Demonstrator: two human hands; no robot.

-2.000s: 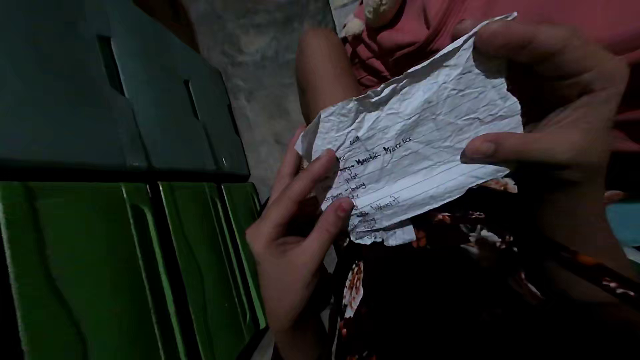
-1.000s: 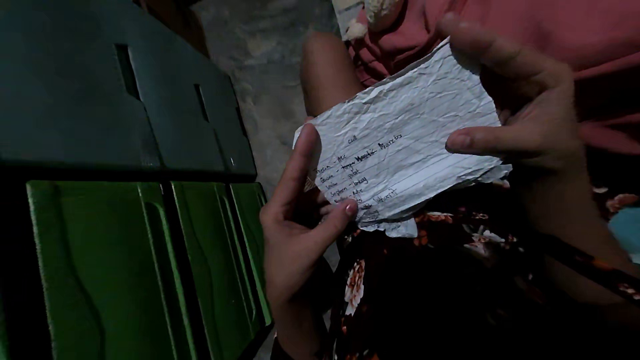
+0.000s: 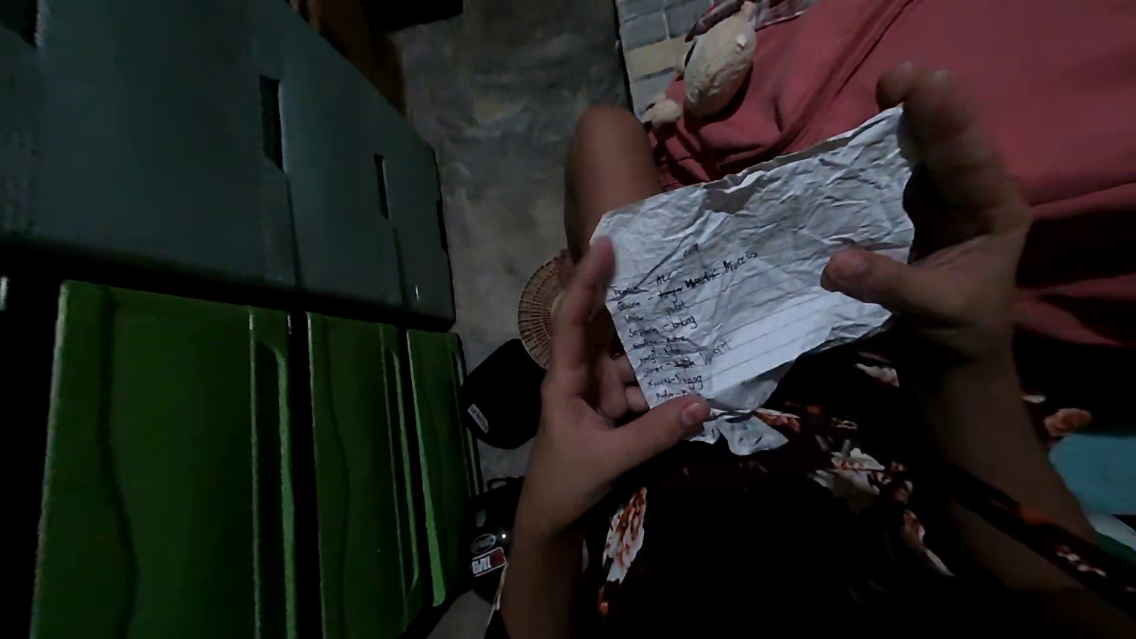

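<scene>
A crumpled, lined sheet of paper [image 3: 772, 257] with handwriting on its left part is held tilted above my lap. My left hand [image 3: 595, 417] grips its left edge, the thumb on the front near the lower corner and the index finger along the upper left edge. At the right edge, my right hand [image 3: 958, 222] holds the sheet with the thumb on its front and the other fingers at the top corner and behind. The lower edge of the paper is creased and ragged. Below it lies dark floral cloth [image 3: 763, 532] over my lap.
Green drawer fronts [image 3: 169, 461] and a grey-green cabinet surface [image 3: 177, 151] stand at the left. A round woven item [image 3: 537, 311] and a black object [image 3: 506, 395] are beside my left hand. Red cloth [image 3: 1047, 115] and a pale plush toy [image 3: 719, 62] lie at the upper right.
The left index finger has moved from over the writing to the paper's edge since the first frame, uncovering more written lines. Both hands still hold the sheet.
</scene>
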